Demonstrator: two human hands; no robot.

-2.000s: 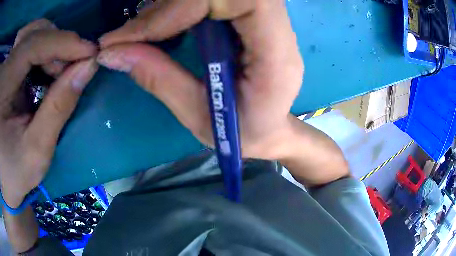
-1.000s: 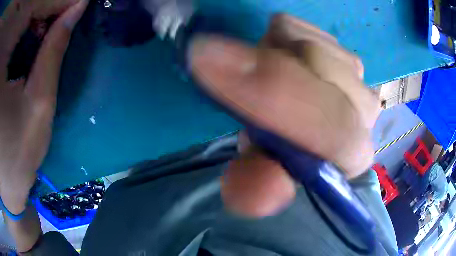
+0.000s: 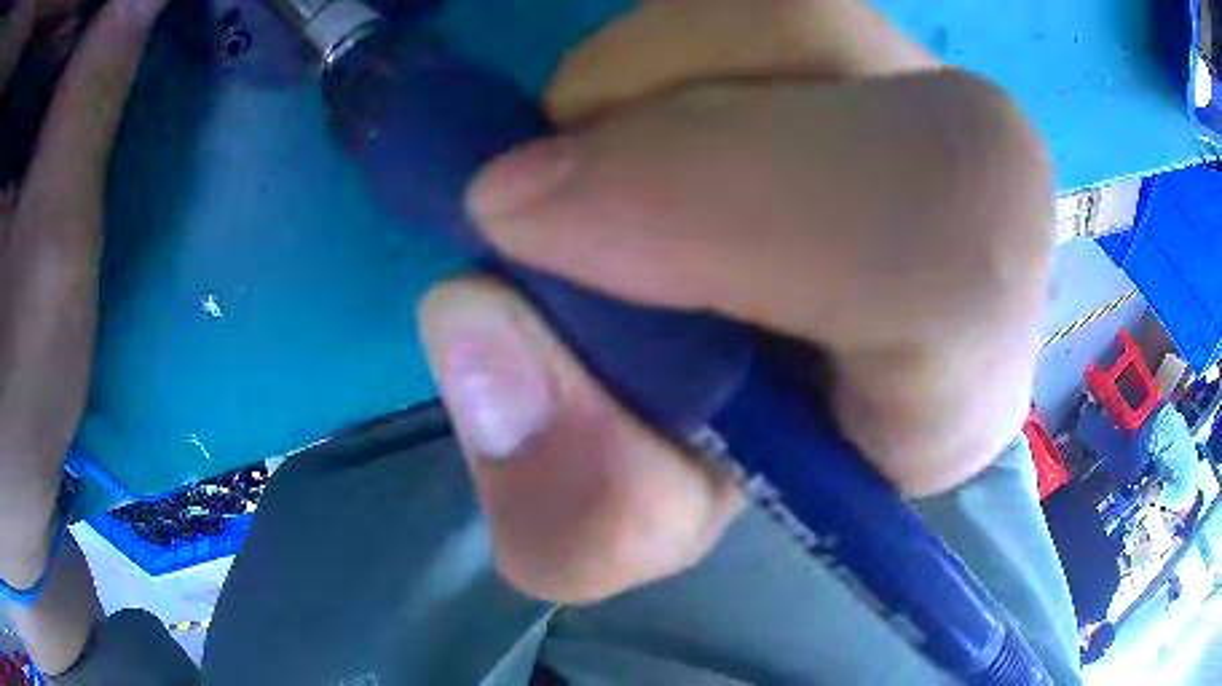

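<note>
My right hand [image 3: 804, 228] grips the dark-blue soldering iron [image 3: 871, 536], large and close to the camera. Its silver barrel [image 3: 326, 20] points to the upper left, and its tip is out of the picture. My left hand [image 3: 60, 255] is at the far left, cut off by the picture's edge, with a blue band on the wrist. Its fingertips are at the top edge, and I cannot tell what they hold. A dark, blurred piece with a small shiny ring [image 3: 235, 43] lies beside the left fingers, left of the barrel; its outline is unclear.
The blue-green mat [image 3: 268, 362] covers the bench. A blue bin [image 3: 174, 536] of small dark parts is below the bench edge at lower left. A blue tray edge [image 3: 1202, 81] shows at upper right. Red stools [image 3: 1123, 379] and a person [image 3: 1173, 456] are beyond.
My right hand has moved away from the left fingertips, and the iron now slants with its barrel toward the upper left. My left hand has shifted toward the upper left edge.
</note>
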